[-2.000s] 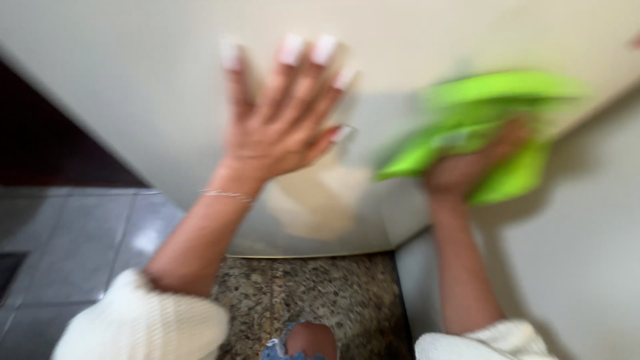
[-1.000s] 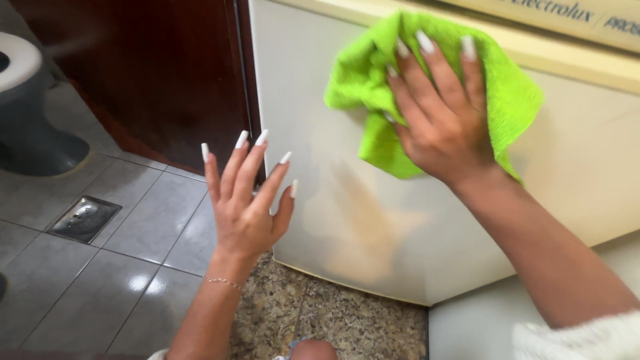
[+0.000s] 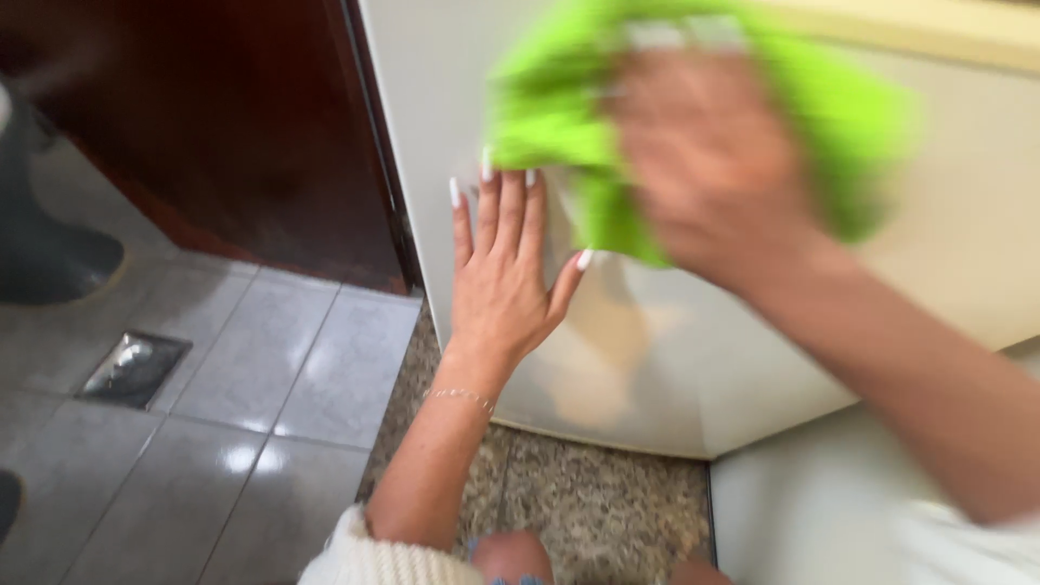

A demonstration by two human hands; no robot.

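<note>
A bright green cloth (image 3: 552, 106), blurred by motion, lies against the white door of a fridge or freezer (image 3: 764, 382). My right hand (image 3: 707, 154) is spread over the cloth and presses it to the door; its thumb is not clearly seen. Lower and to the left, my left hand (image 3: 504, 284) rests flat on the door near its left edge, fingers apart and pointing up. It holds nothing, and its fingertips are close to the cloth's lower left edge. A thin bracelet circles the left wrist.
A dark reddish-brown wooden door (image 3: 244, 122) stands left of the appliance. Grey floor tiles (image 3: 219, 463) with a square metal drain (image 3: 134, 370) lie at the left, beside a dark toilet base (image 3: 57, 252). Speckled stone flooring (image 3: 593, 504) runs below the appliance, and a pale surface (image 3: 796, 504) stands at lower right.
One second ago my left hand was raised with curved fingers left of the appliance's lower part; now it lies flat on the door. The green cloth stays under my right hand throughout.
</note>
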